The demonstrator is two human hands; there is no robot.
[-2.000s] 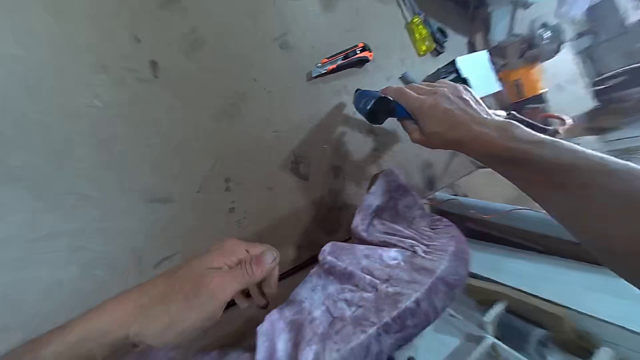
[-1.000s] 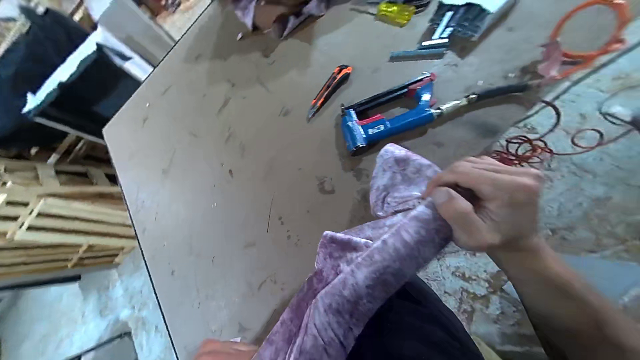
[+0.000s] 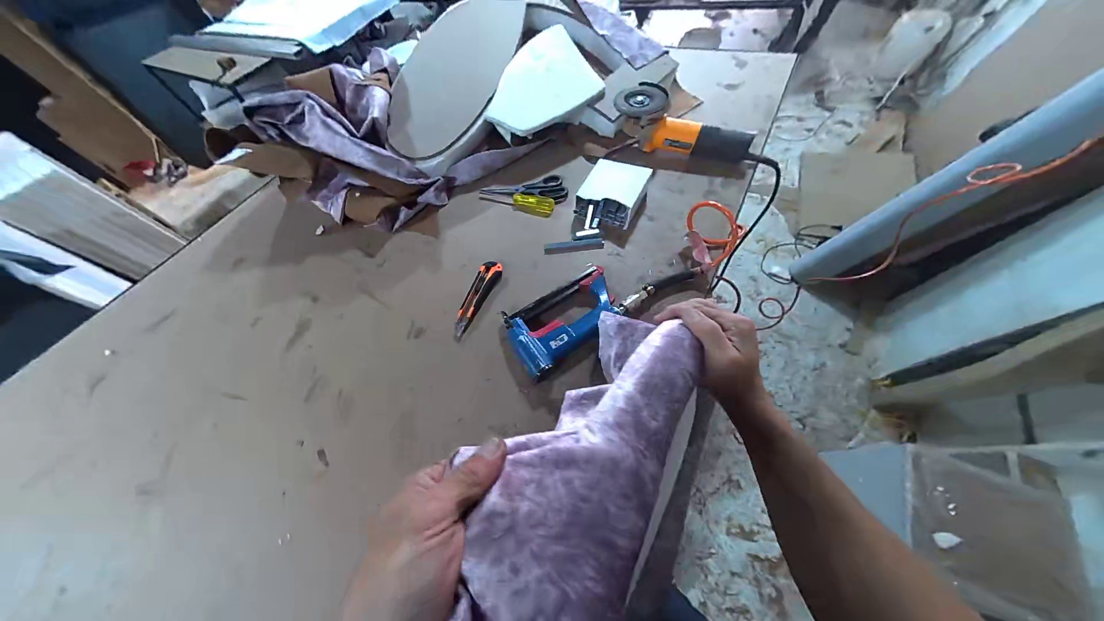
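A curved piece covered in mauve crushed-velvet fabric (image 3: 569, 500) rises from the bottom of the view, along the table's right edge. My left hand (image 3: 431, 517) grips its left side, thumb on top of the cloth. At its far upper end my right hand (image 3: 720, 349) is closed around the fabric. Just beyond the piece, a blue pneumatic staple gun (image 3: 561, 332) lies on the table with its air hose attached. An orange and black utility knife (image 3: 479, 297) lies left of the gun. What is inside the fabric is mostly hidden.
An angle grinder (image 3: 681, 136), an opened box of staples (image 3: 614, 194), scissors (image 3: 543, 187) and a yellow-handled screwdriver (image 3: 533, 204) lie farther back. Velvet scraps (image 3: 345, 129) and pale cut panels (image 3: 457, 82) are heaped at the far side. Hoses and cords trail over the right edge.
My right hand has let go of the blue staple gun and taken hold of the fabric's far end. My left hand, apart from the cloth at first, now grips it. The view has swung widely.
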